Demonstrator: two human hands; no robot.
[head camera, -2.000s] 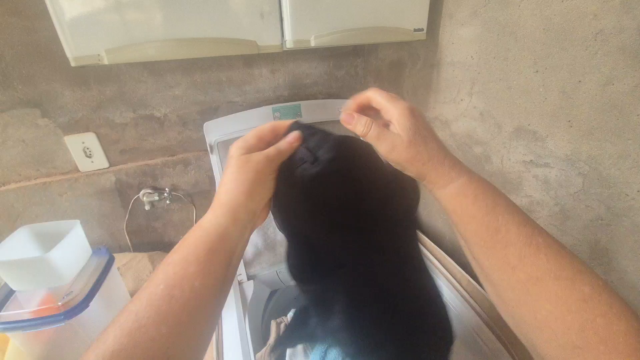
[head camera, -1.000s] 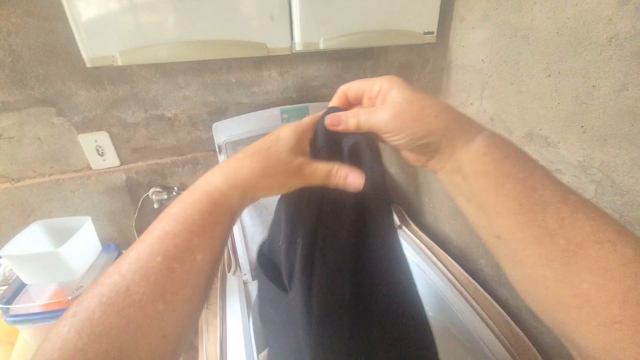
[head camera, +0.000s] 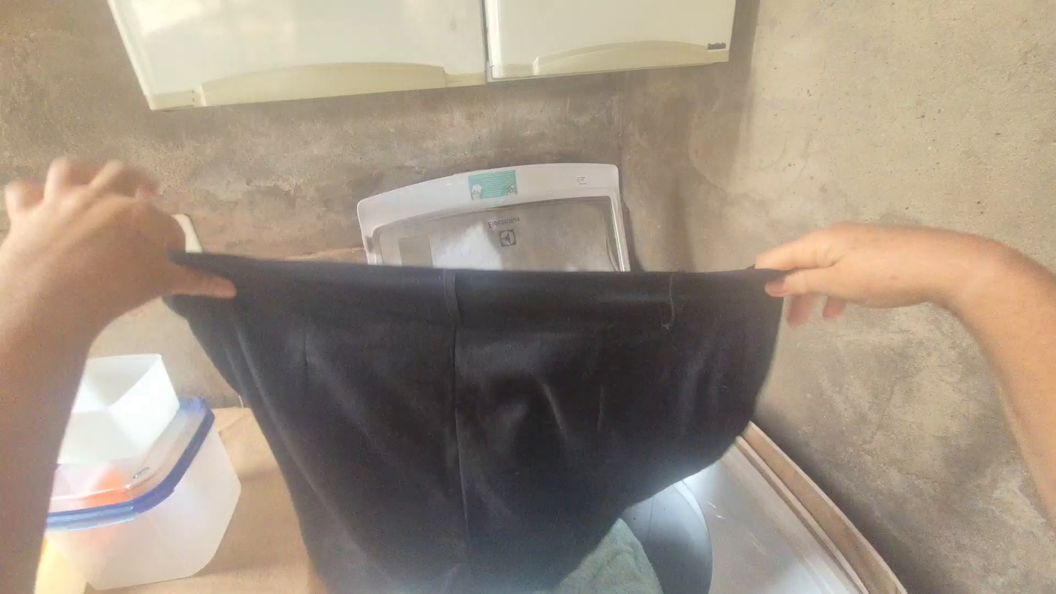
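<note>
A black cloth garment (head camera: 495, 396) with a centre seam hangs stretched wide between my two hands. At its upper left corner, my left hand (head camera: 107, 239) pinches the edge with the thumb. My right hand (head camera: 858, 272) grips the upper right corner between thumb and fingers. Behind and below the garment stands an open top-loading washing machine (head camera: 775, 528), its raised lid (head camera: 491, 206) partly covered by the cloth. A pale green cloth (head camera: 615, 565) shows in the drum; the rest of the drum is hidden.
White wall cabinets (head camera: 330, 49) hang above. At the left, a white plastic container (head camera: 124, 412) rests on a lidded clear box (head camera: 173, 528) with a blue rim, on a wooden surface (head camera: 256, 511). A rough wall rises behind and to the right.
My hands have moved from close together to far apart, left and right. The garment, bunched and hanging narrow before, is now spread out.
</note>
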